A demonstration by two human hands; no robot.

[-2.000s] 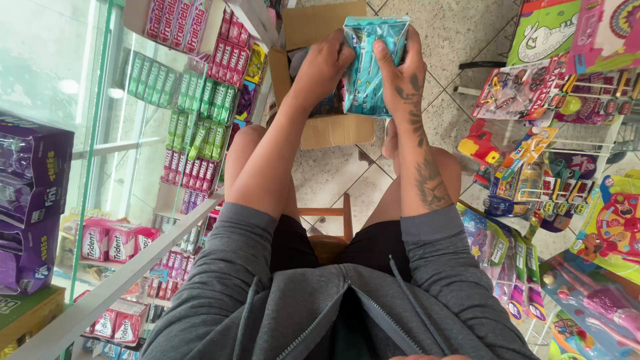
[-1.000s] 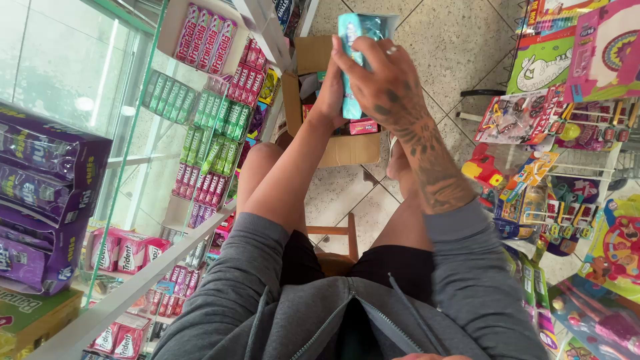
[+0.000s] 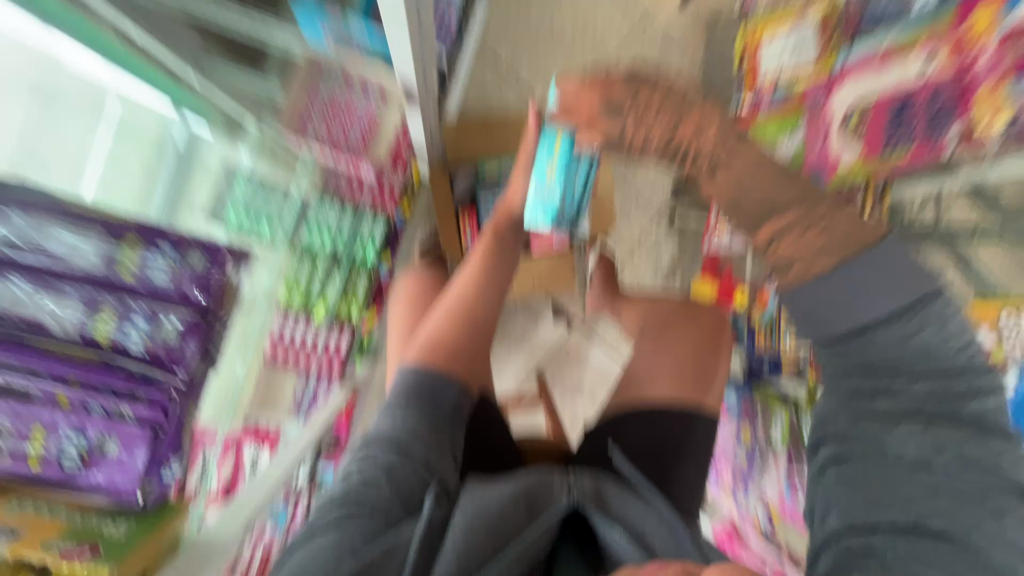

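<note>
The view is blurred. A turquoise pack (image 3: 558, 180) stands tilted above an open cardboard box (image 3: 544, 276). My left hand (image 3: 524, 172) lies along the left side of the pack and holds it, its fingers partly hidden behind it. My tattooed right hand (image 3: 604, 108) is over the pack's upper right edge; whether its fingers grip the pack or only touch it is unclear. Inside the cardboard box, small coloured packages show below and to the left of the pack.
At the left, a glass display holds green gum packs (image 3: 340, 228) and pink packs (image 3: 336, 112), with purple packages (image 3: 96, 320) nearer me. Hanging toys (image 3: 904, 112) line the right side. My knees flank the tiled floor (image 3: 584, 364).
The turquoise pack shows its broad face in the oldest frame and a narrow side now. My right hand has shifted from the pack's right side to its upper edge. The view has swung and blurred.
</note>
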